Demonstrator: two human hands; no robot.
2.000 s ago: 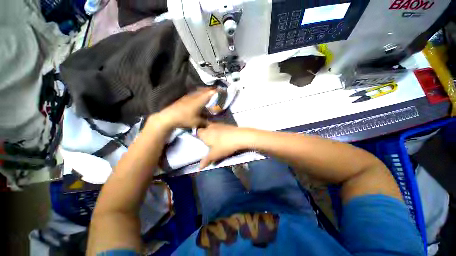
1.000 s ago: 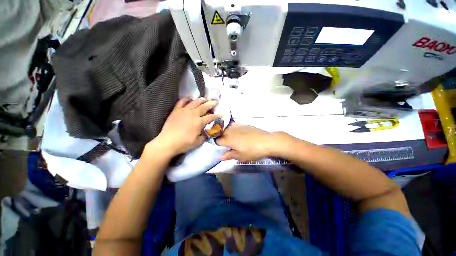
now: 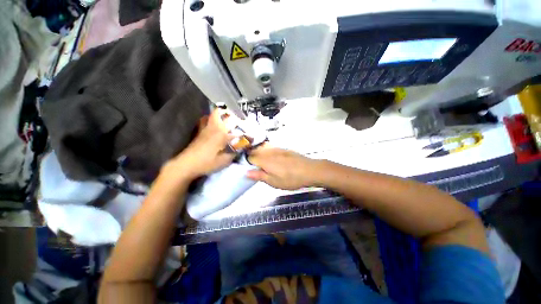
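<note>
A garment body lies left of the needle, its dark brown knit part [image 3: 118, 107] bunched on top and its white part [image 3: 219, 193] below my hands. A small orange-patterned bit [image 3: 240, 143] shows between my hands. My left hand [image 3: 209, 145] grips the garment edge just left of and below the presser foot [image 3: 271, 123]. My right hand [image 3: 282, 167] pinches the same edge from the right, its fingertips close to my left fingers. The exact fold under the fingers is hidden.
The white sewing machine [image 3: 296, 35] with its control panel [image 3: 409, 53] stands ahead. A small dark cut piece [image 3: 360, 109] lies right of the needle. Thread snips [image 3: 460, 144] and a red container [image 3: 522, 139] are farther right. A ruler strip [image 3: 285, 213] runs along the front edge.
The view has shifted. Both hands have stayed at the garment edge and brought it nearer the presser foot. The white cloth under them has bunched, and more of the ruler strip shows.
</note>
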